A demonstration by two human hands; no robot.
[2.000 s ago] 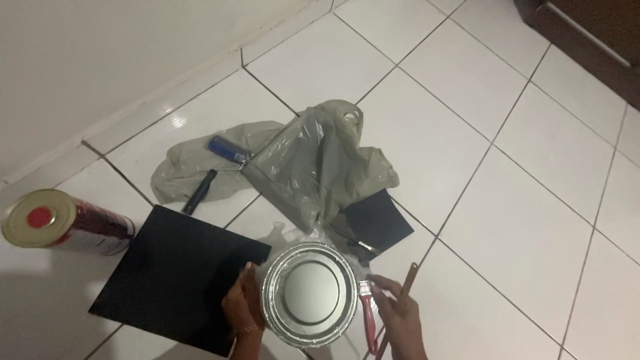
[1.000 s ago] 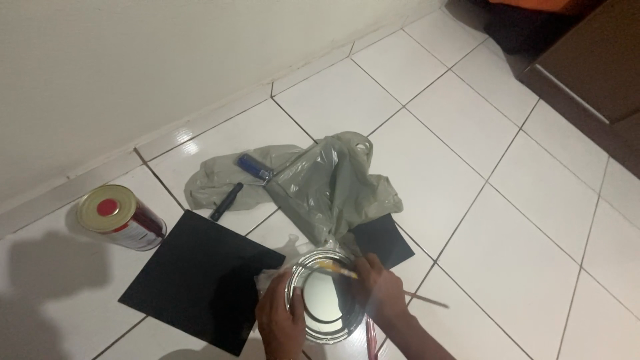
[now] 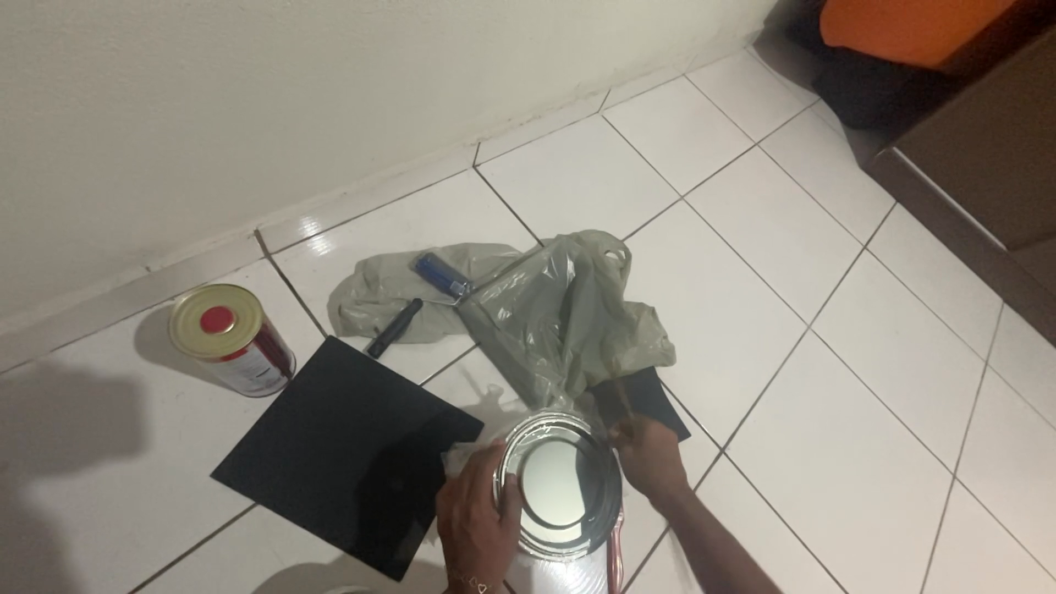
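A round metal can with a silvery lid (image 3: 554, 483) stands at the bottom centre. My left hand (image 3: 478, 511) steadies it, fingers and thumb on the left side of its rim. At the right rim, my right hand (image 3: 648, 454) is closed around a thin brown stick-like tool (image 3: 620, 392), whose lower end is hidden by the hand and rim. A red-handled brush (image 3: 615, 549) lies partly hidden just right of the can. Left of my left hand is a flat black square sheet (image 3: 355, 454); a smaller dark sheet (image 3: 643, 404) lies behind my right hand.
A crumpled grey plastic bag (image 3: 577, 313) lies beyond the can, with a blue-handled tool (image 3: 441, 275) on it and a black marker-like object (image 3: 394, 328) beside it. A metal tin with a red cap (image 3: 231, 338) stands at left near the wall. Brown furniture (image 3: 973, 157) stands at upper right.
My right hand has moved from over the lid to the can's right edge, still with the thin tool. Two seconds ago it was beside the red-handled brush. My left hand stays at the can's left side.
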